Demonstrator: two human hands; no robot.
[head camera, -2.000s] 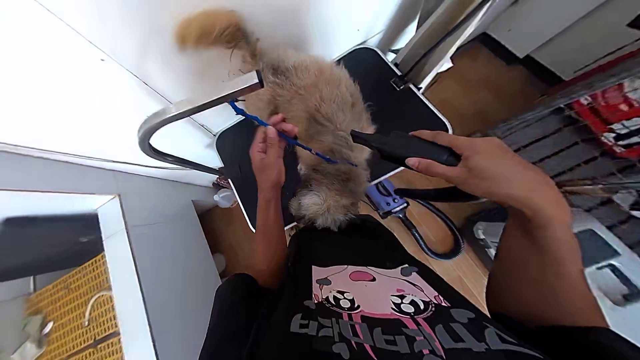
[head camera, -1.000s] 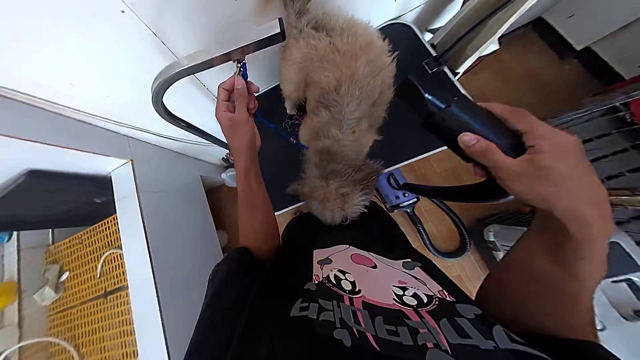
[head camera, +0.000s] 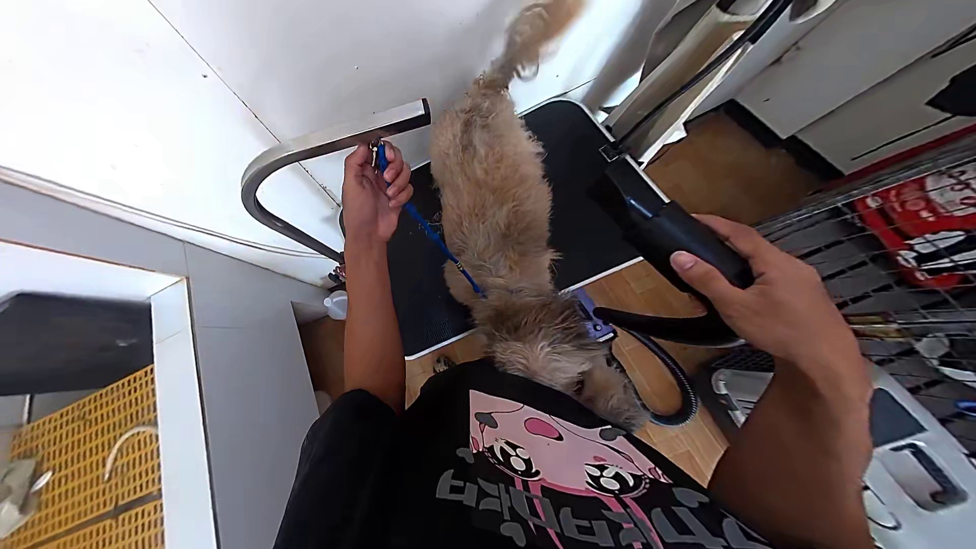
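Observation:
A shaggy tan dog (head camera: 499, 198) stands on a black grooming table (head camera: 568, 206), its head low against my black printed shirt. My left hand (head camera: 375, 187) grips the upper end of a blue grooming loop (head camera: 431, 232) just beneath the metal grooming arm (head camera: 328, 145); the loop runs down to the dog's neck. To the right of the dog, my right hand (head camera: 762, 282) holds the black nozzle (head camera: 671, 229) of a pet dryer, held apart from the coat and pointing up and left. A black hose (head camera: 663, 328) trails from the nozzle's lower end.
Below the table, a purple dryer unit (head camera: 591, 313) and ribbed hose stand on the wood-look floor. A wire cage (head camera: 900, 229) and a grey plastic case (head camera: 915, 465) are at right. A white wall borders the table's far side; a tub with yellow grating (head camera: 91, 450) lies at left.
My left hand has moved from beside the dog up to the loop's top at the arm. The nozzle has moved away from the dog's coat. The dog's head has shifted right against my shirt.

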